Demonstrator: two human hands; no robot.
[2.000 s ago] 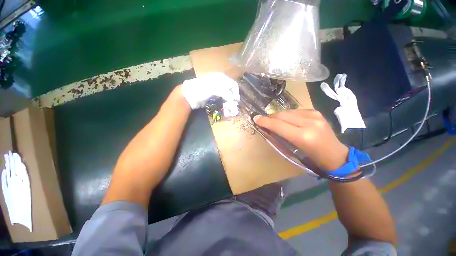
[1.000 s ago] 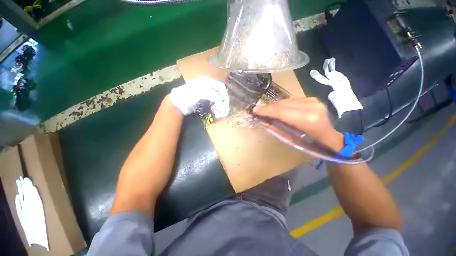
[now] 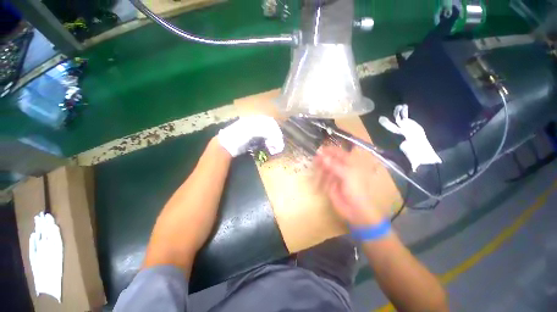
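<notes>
My left hand (image 3: 251, 135), in a white glove, is closed on a small dark wired assembly (image 3: 261, 153) with a bright yellow-green bit, over the left edge of the tan work board (image 3: 293, 222). My bare right hand (image 3: 339, 177), with a blue wrist strap (image 3: 370, 230), is blurred over the board, fingers apart, and no tool shows in it. The soldering iron (image 3: 351, 139) lies in the black stand (image 3: 302, 135) under the hood, its cable trailing right. Dark debris lies by the stand.
A clear fume hood (image 3: 327, 82) hangs above the stand on a gooseneck arm (image 3: 214, 41). A white glove (image 3: 414, 141) and a dark box (image 3: 443, 91) are at right. An open carton (image 3: 76, 237) holding another white glove (image 3: 46, 256) is at left.
My right hand has let go of the soldering iron, which now rests in the stand, and has drawn back towards me. My left hand still holds the assembly. The camera view has shifted.
</notes>
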